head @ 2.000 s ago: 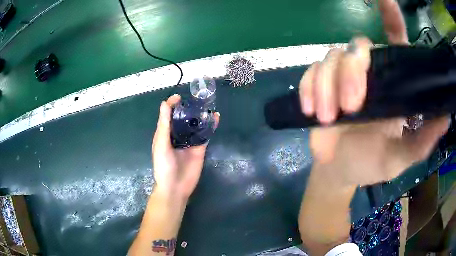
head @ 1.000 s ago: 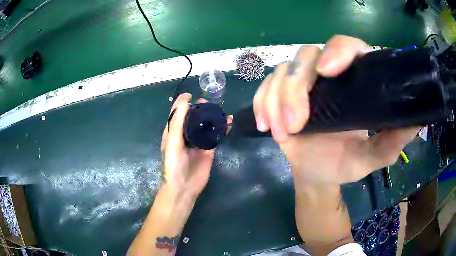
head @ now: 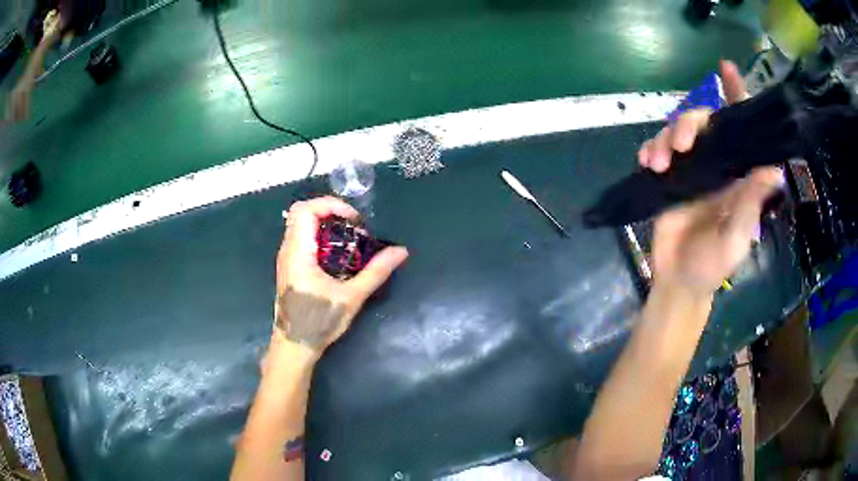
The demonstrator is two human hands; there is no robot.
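My left hand (head: 315, 282) is closed around a device unit (head: 342, 248) at the centre left over the dark mat. The unit shows a dark side with red glowing spots; the fingers hide part of it. My right hand (head: 701, 216) holds the thick black electric screwdriver (head: 701, 155) at the right, its narrow end pointing left, well apart from the unit. The screwdriver and hand are somewhat blurred. A clear cup (head: 352, 178) and a heap of screws (head: 418, 152) lie just beyond the left hand. A small screwdriver with a white handle (head: 522, 188) lies between the hands.
A white strip (head: 226, 169) borders the green conveyor belt (head: 452, 56). A black cord (head: 246, 89) hangs over the strip. Black units (head: 102, 62) sit on the belt at left. A tray of shiny rings (head: 701, 413) is lower right. Another person's hand (head: 49, 28) shows top left.
My left hand has turned the unit, so its red-lit side shows instead of the dark round end. My right hand has moved right with the electric screwdriver, uncovering the small screwdriver.
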